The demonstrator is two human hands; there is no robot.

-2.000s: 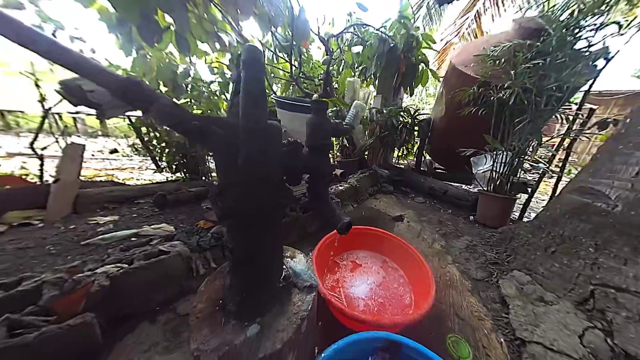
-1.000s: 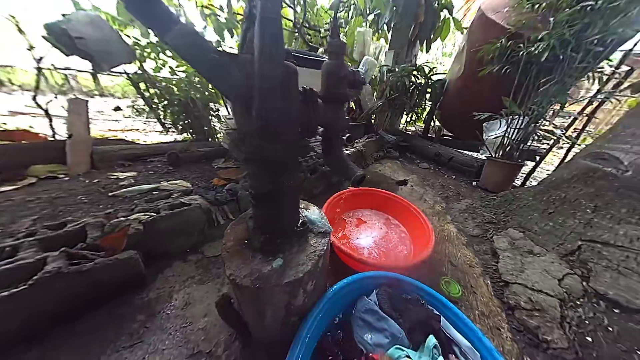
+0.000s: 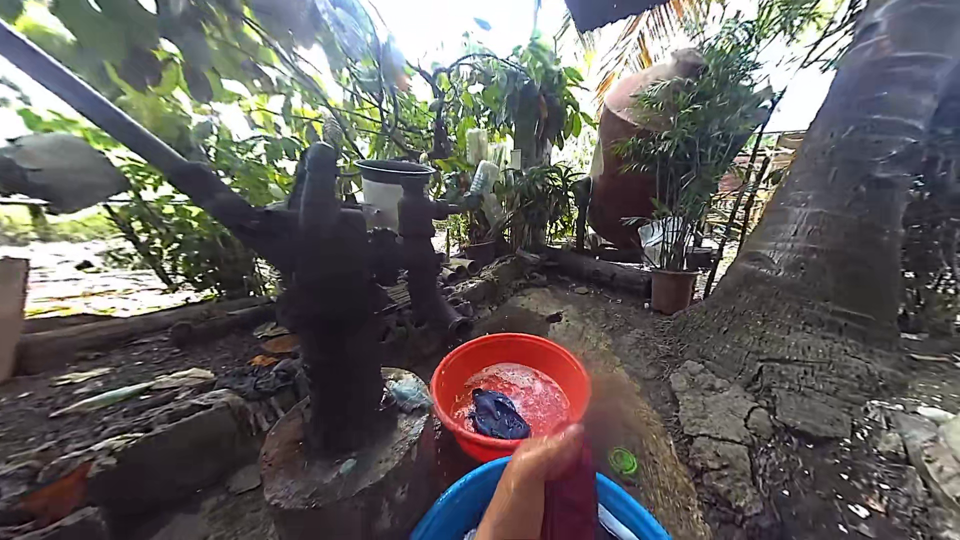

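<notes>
My left hand (image 3: 534,476) is over the near side of a blue basin (image 3: 452,508), against a dark red cloth (image 3: 571,484) that hangs beside its fingers; the grip is partly hidden. A brown blur just right of these fingers may be my right hand, but its shape is unclear. Beyond stands a red plastic basin (image 3: 570,367) of sudsy water, with a wet dark blue cloth (image 3: 498,415) in it. Part of a light-coloured cloth shows inside the blue basin.
At the left, a dark hand pump (image 3: 337,300) with a long handle stands on a round concrete base (image 3: 300,480); its spout (image 3: 442,311) points toward the red basin. A tree trunk (image 3: 832,195), potted plant (image 3: 673,289) and green ring (image 3: 622,461) are on the right.
A dark blue cloth now lies in the red basin, which held only sudsy water before. My left hand and a dark red cloth have come into view over the blue basin.
</notes>
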